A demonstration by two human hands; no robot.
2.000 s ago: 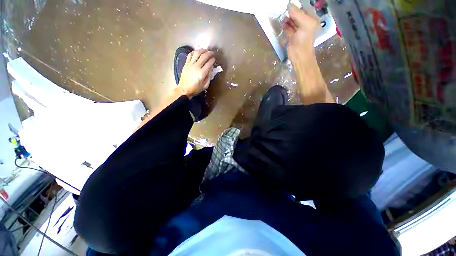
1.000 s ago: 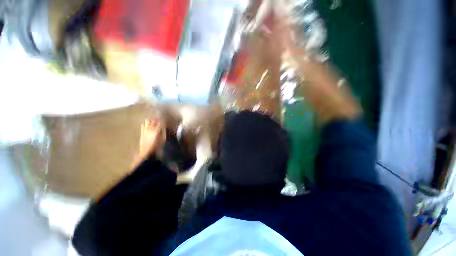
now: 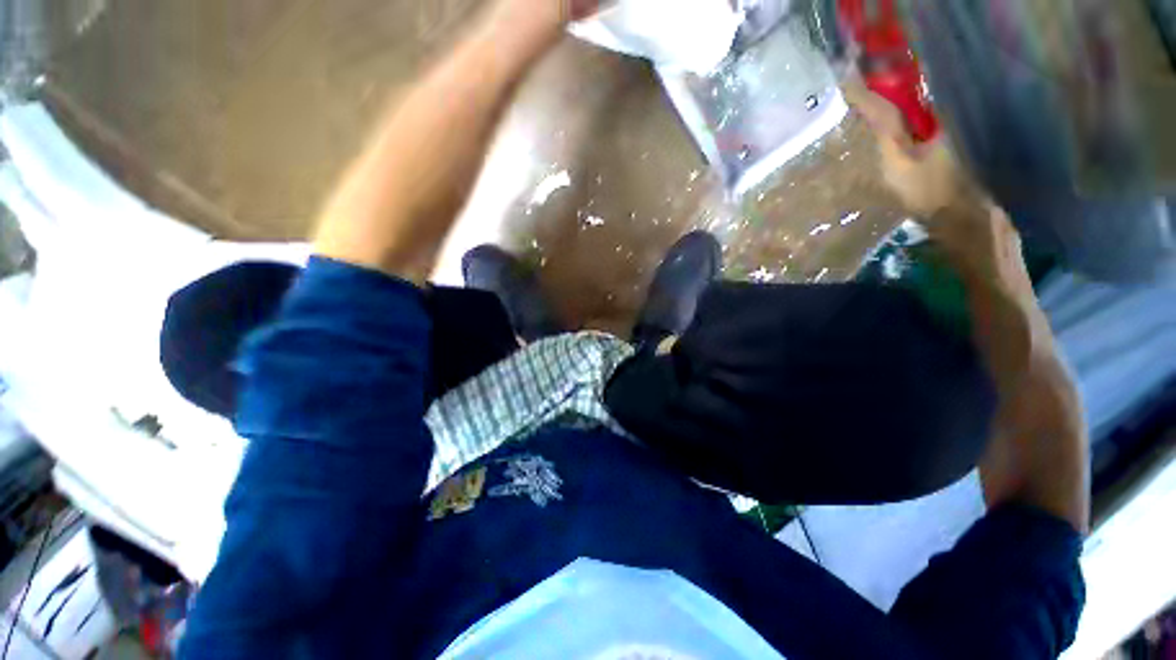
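The cutting machine's grey motor body (image 3: 1032, 116) fills the upper right, blurred. My right hand (image 3: 909, 148) is closed around its red handle (image 3: 890, 65). The shiny base plate (image 3: 767, 110) lies flat left of the handle. White fabric (image 3: 677, 29) lies at the top edge, over the plate's far left part. My left hand (image 3: 548, 10) is cut off by the top edge, beside the fabric's left end; its fingers are mostly out of view, so its grip cannot be told.
Brown scuffed surface (image 3: 606, 142) with small white scraps lies ahead. My dark shoes (image 3: 677, 277) stand on it. A thick white fabric mass (image 3: 97, 297) curves along the left. Green surface (image 3: 935, 277) and pale cloth (image 3: 1109, 348) lie at the right.
My left hand has moved up from over the left shoe to the top edge. My right hand has gone from the base plate to the red handle. The view swung away and back.
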